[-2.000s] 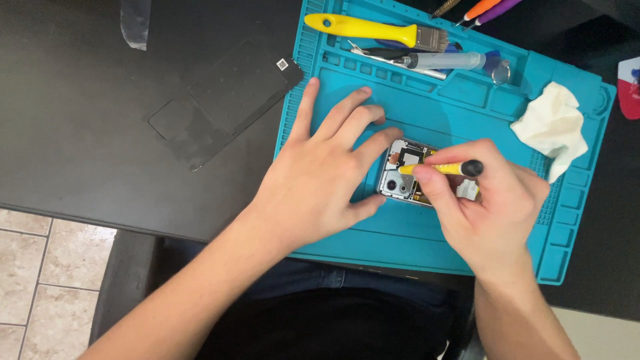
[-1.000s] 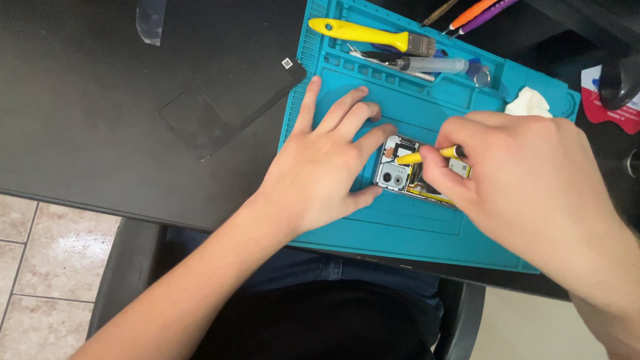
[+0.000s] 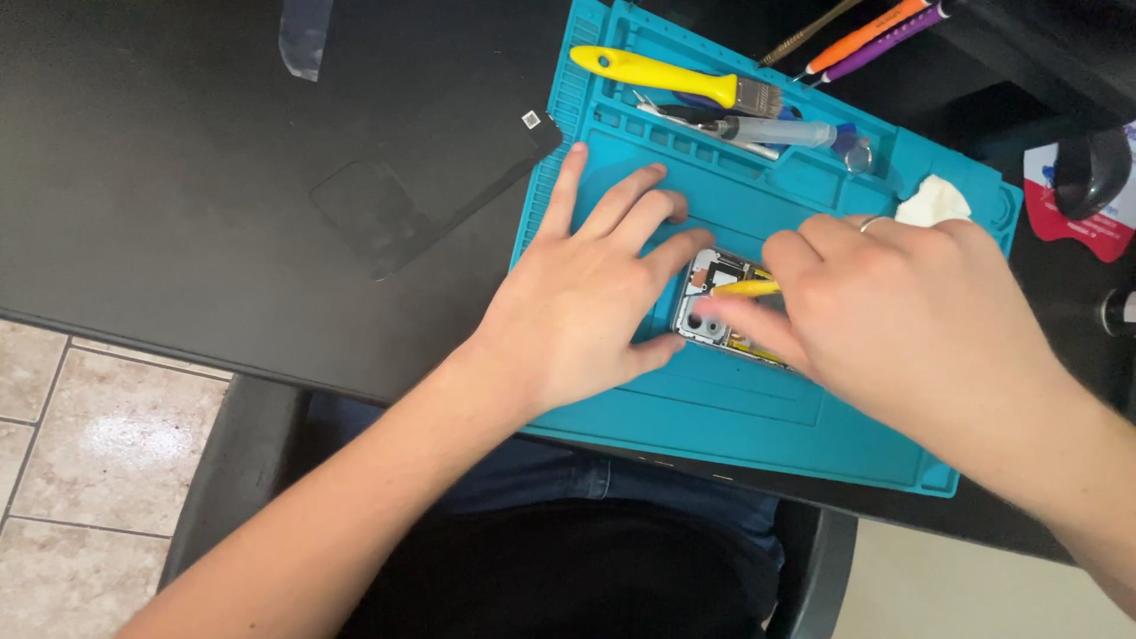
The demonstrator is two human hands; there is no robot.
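Note:
An opened smartphone lies on the teal silicone repair mat, with its inner parts and camera module showing. My left hand rests spread on the mat, its thumb and index finger touching the phone's left end. Over the phone's right part is my right hand, closed around a yellow-handled tool, probably a small screwdriver. The tool lies low across the phone, and my right thumb reaches over the camera module. The tool's far end and much of the phone are hidden by my right hand.
In the mat's upper trays lie a yellow-handled brush and a clear syringe-like tube. A crumpled white cloth or tissue sits behind my right hand. Orange and purple tools are above the mat. A thin black sheet lies left.
My right hand has turned over the phone, and the yellow tool has gone from more upright to lying lower. My left hand has kept its place at the phone's left end.

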